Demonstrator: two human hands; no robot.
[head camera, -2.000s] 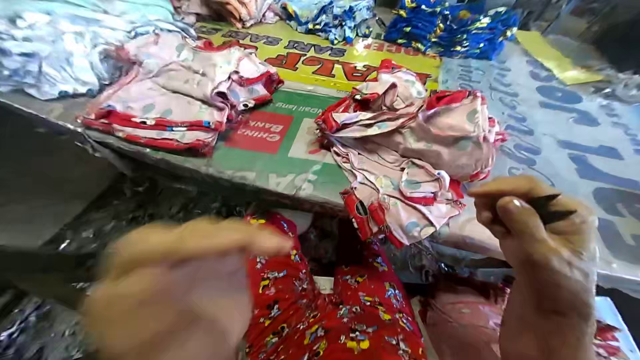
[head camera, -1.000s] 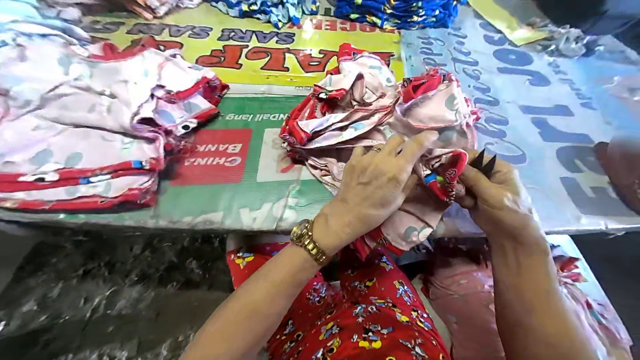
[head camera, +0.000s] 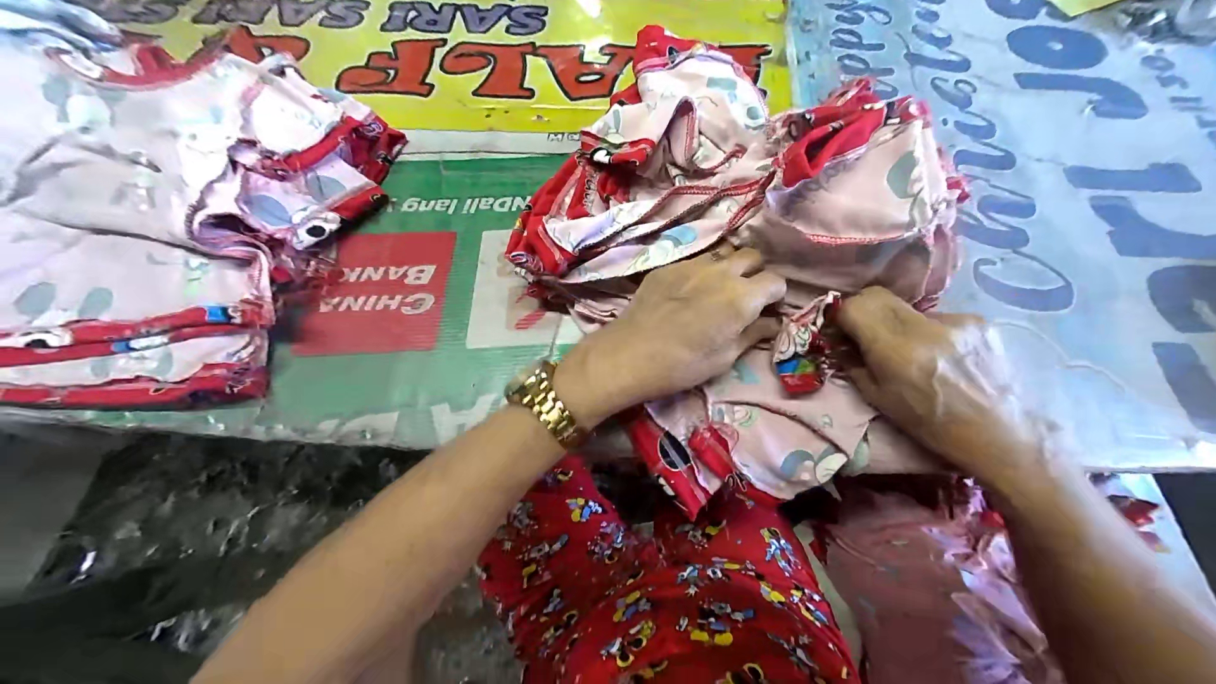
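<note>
A bunched pile of pink printed garments with red trim (head camera: 855, 209) lies on the table before me. My left hand (head camera: 689, 318), with a gold-coloured watch (head camera: 546, 404) on its wrist, grips the fabric at the front of the pile. My right hand (head camera: 902, 356) pinches a small gathered piece of red and patterned trim (head camera: 800, 356) just beside it. The fingertips of both hands are partly hidden in the cloth. The dark pointed tool seen earlier in my right hand does not show now.
A stack of similar pink garments with red edging (head camera: 123, 209) lies at the left. Printed tarpaulin sheets (head camera: 1092, 237) cover the table. Red cartoon-print cloth (head camera: 674, 608) covers my lap, with more pink fabric (head camera: 912, 579) below the table edge at the right.
Both hands, off the pile two seconds ago, have come onto it and taken hold of fabric. The dark pointed tool in my right hand has gone out of sight. The view has shifted closer to the pile.
</note>
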